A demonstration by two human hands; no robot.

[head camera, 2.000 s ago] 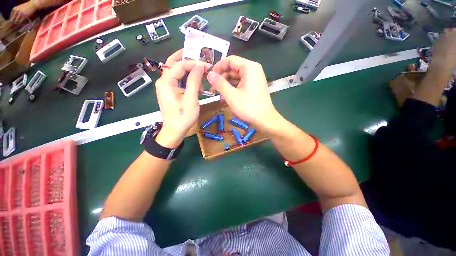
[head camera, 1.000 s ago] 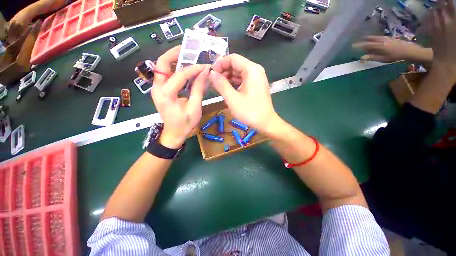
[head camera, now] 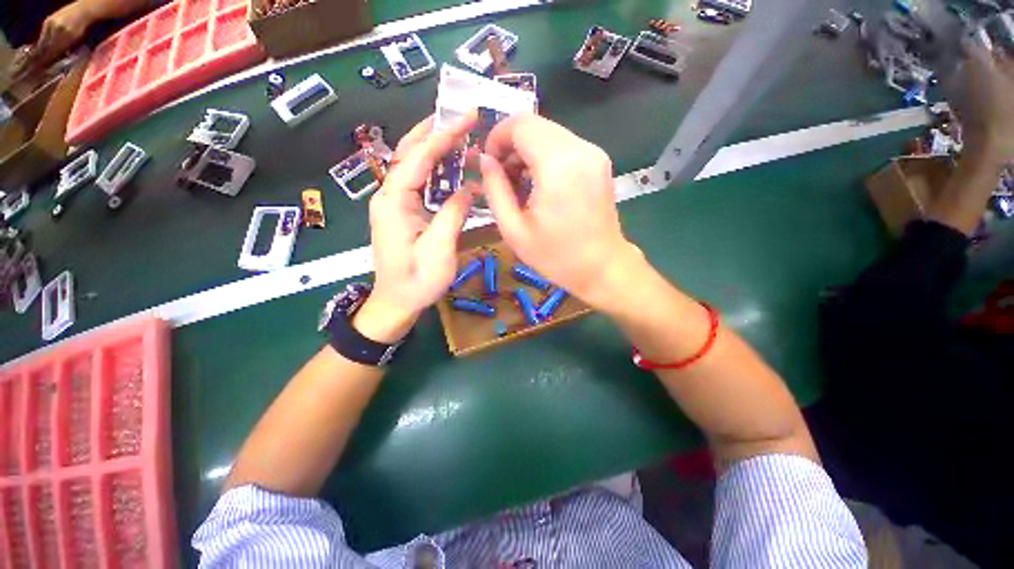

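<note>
A white plastic housing (head camera: pixel 458 98) is held up at the belt's near rail, with dark and coppery parts inside it. My left hand (head camera: pixel 417 222) grips it from the left, thumb and fingers around its near side. My right hand (head camera: pixel 556 195) is at its right side, fingers curled against it; the fingertips of both hands are close together over the housing. What lies between the fingertips is too small to tell. Below my hands, an open cardboard box (head camera: pixel 473 337) holds several blue cylinders (head camera: pixel 475 306).
The green belt (head camera: pixel 145 250) carries scattered housings (head camera: pixel 269 237) and coppery parts. A slanting grey post (head camera: pixel 723 95) stands right of my hands. A pink compartment tray (head camera: pixel 161 422) is near left, another beyond the belt. A person's arm (head camera: pixel 978 145) and a cardboard box (head camera: pixel 906 189) are at right.
The housing and my hands have shifted slightly right, and my fingertips have separated a little. Housings on the belt have moved right. The neighbour's hand has drawn back right from near the post.
</note>
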